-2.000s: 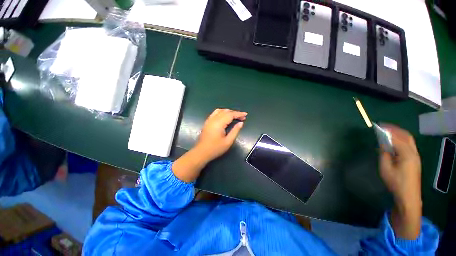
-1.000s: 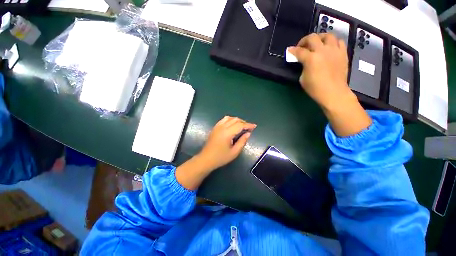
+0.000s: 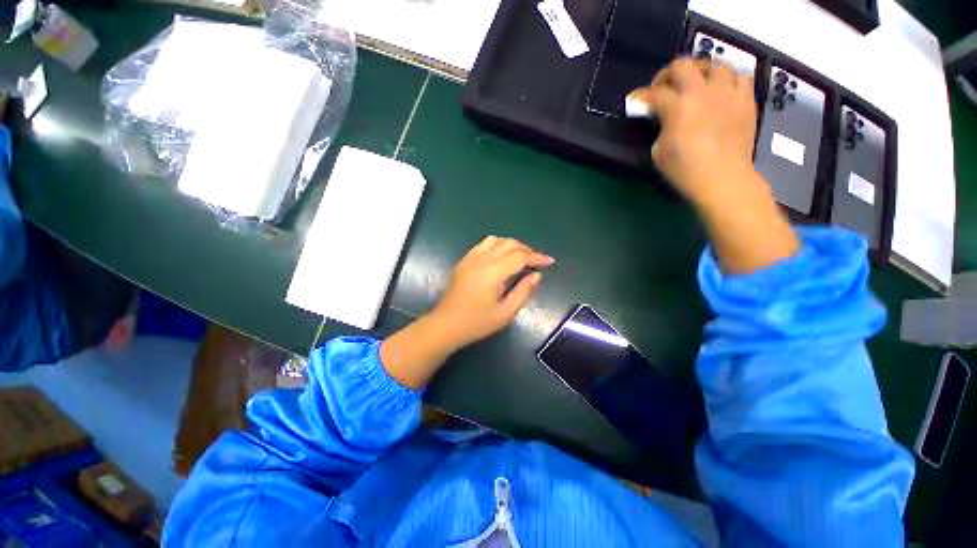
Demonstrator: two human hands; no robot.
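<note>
My right hand (image 3: 707, 123) is over the far tray, pinching a small white wipe (image 3: 639, 105) at the near end of a black phone (image 3: 637, 54) lying screen up in the phone tray (image 3: 536, 123). My left hand (image 3: 487, 287) rests on the green mat, fingers bent, with a dark gap between thumb and forefinger and nothing clearly held. Another smartphone (image 3: 600, 359) lies screen up on the mat in front of me, a lamp reflection on its glass. Its right part is dim beside my right sleeve.
A white film stack (image 3: 357, 236) lies left of my left hand. Beyond it is a clear plastic bag of white blocks (image 3: 241, 118). Grey-backed phones (image 3: 791, 134) with white labels fill the tray's right compartments. Another phone (image 3: 945, 409) lies at the far right. Another person's blue sleeve (image 3: 48, 289) shows at left.
My right hand has moved from the right side of the mat to the tray, with the white wipe now at the black phone. My left hand has stayed nearly in place. The view has shifted slightly.
</note>
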